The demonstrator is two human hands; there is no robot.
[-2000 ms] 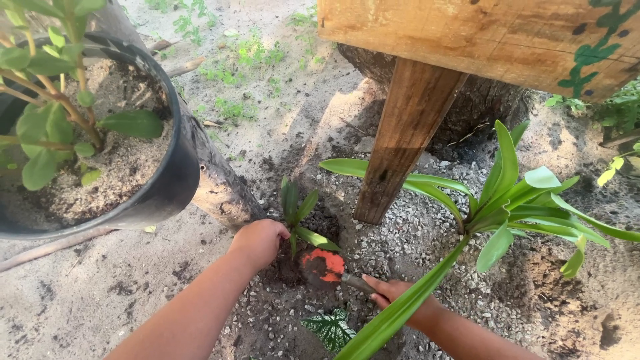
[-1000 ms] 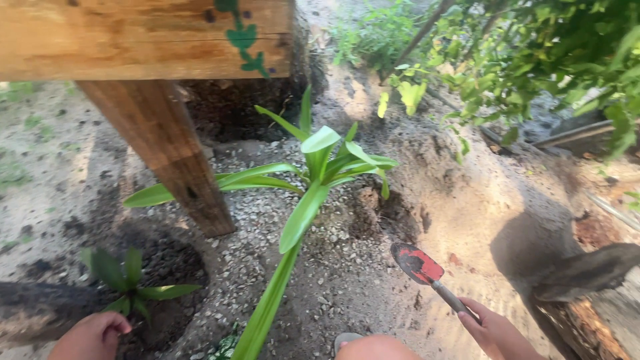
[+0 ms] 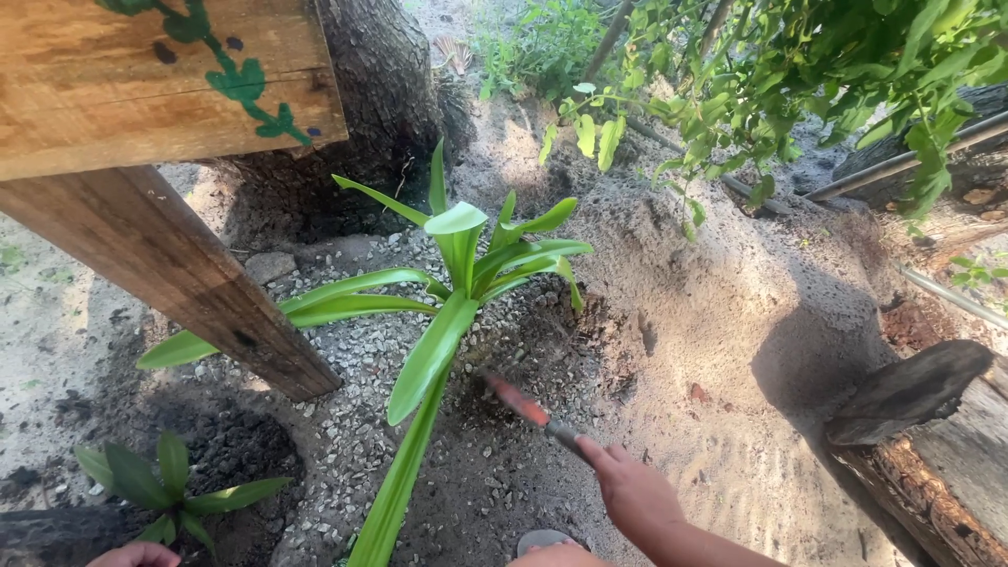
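My right hand (image 3: 630, 484) grips the dark handle of a garden trowel (image 3: 518, 400). Its red blade, partly blurred, lies on edge at the gravelly soil, just right of a long-leaved green plant (image 3: 465, 303). At the bottom left, my left hand (image 3: 138, 556) shows only in part, close below a small dark-leaved plant (image 3: 153, 480) standing in dark, loose soil (image 3: 244, 449). Whether the fingers of my left hand touch its leaves or stem cannot be told.
A painted wooden board (image 3: 173, 79) on a slanting wooden post (image 3: 181, 276) stands at left, before a tree trunk (image 3: 378, 87). Leafy vines (image 3: 732, 87) hang at upper right. A cut log (image 3: 937, 465) lies at lower right. Part of a shoe (image 3: 543, 540) shows at the bottom.
The view has swung right since two seconds ago. The trowel has gone from beside the small plant to the soil by the long-leaved plant; a second ago its blade was farther right.
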